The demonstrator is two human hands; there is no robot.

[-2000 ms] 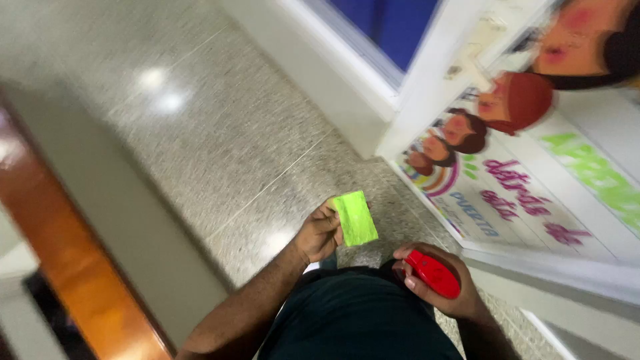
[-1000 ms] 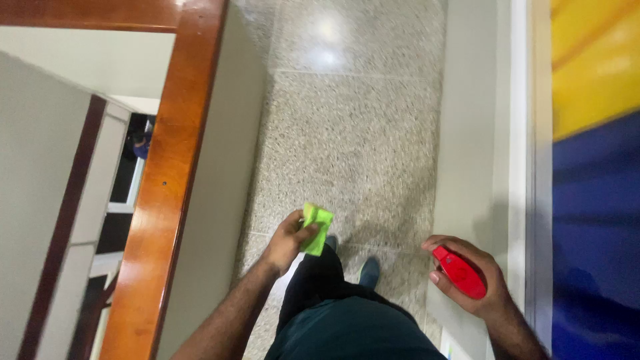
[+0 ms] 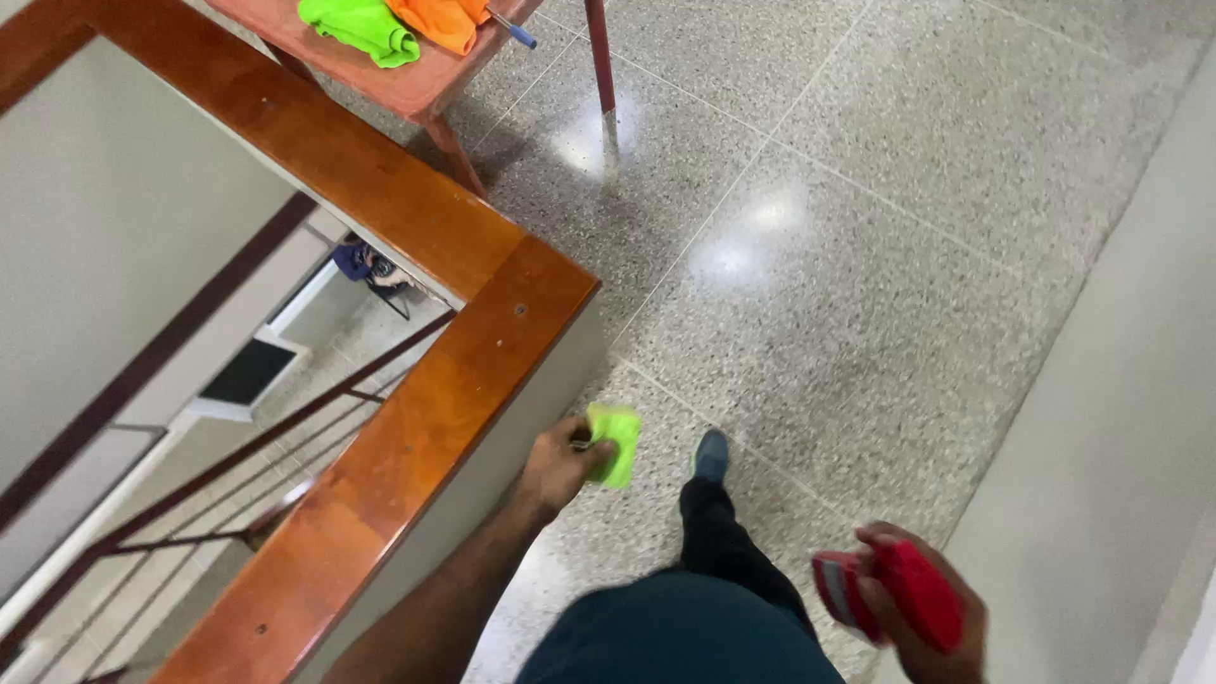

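Observation:
My left hand [image 3: 562, 464] pinches a small lime-green cloth piece [image 3: 616, 446] between thumb and fingers, just right of the wooden-capped wall. At the lower right, my right hand [image 3: 926, 608] is closed around a red object [image 3: 920, 591], whose kind I cannot tell; a red part with a grey band shows on its left side. Both hands are in mid-air above the speckled floor. Farther off, at the top, a green cloth [image 3: 361, 30] and an orange cloth [image 3: 445, 19] lie on a reddish table [image 3: 413, 90], beside a blue-handled tool [image 3: 513, 30].
A low wall with a varnished wooden cap [image 3: 456, 380] forms a corner on the left. Beyond it, a stairwell with a dark metal railing [image 3: 247, 480] drops to a lower level, where a seated person [image 3: 366, 266] shows small. A pale wall [image 3: 1092, 456] borders the right side.
The view has shifted a lot; the table with cloths and the wooden cap's corner have come into view. Both hands still hold the green piece and the red object. The blue and yellow panel has left the view.

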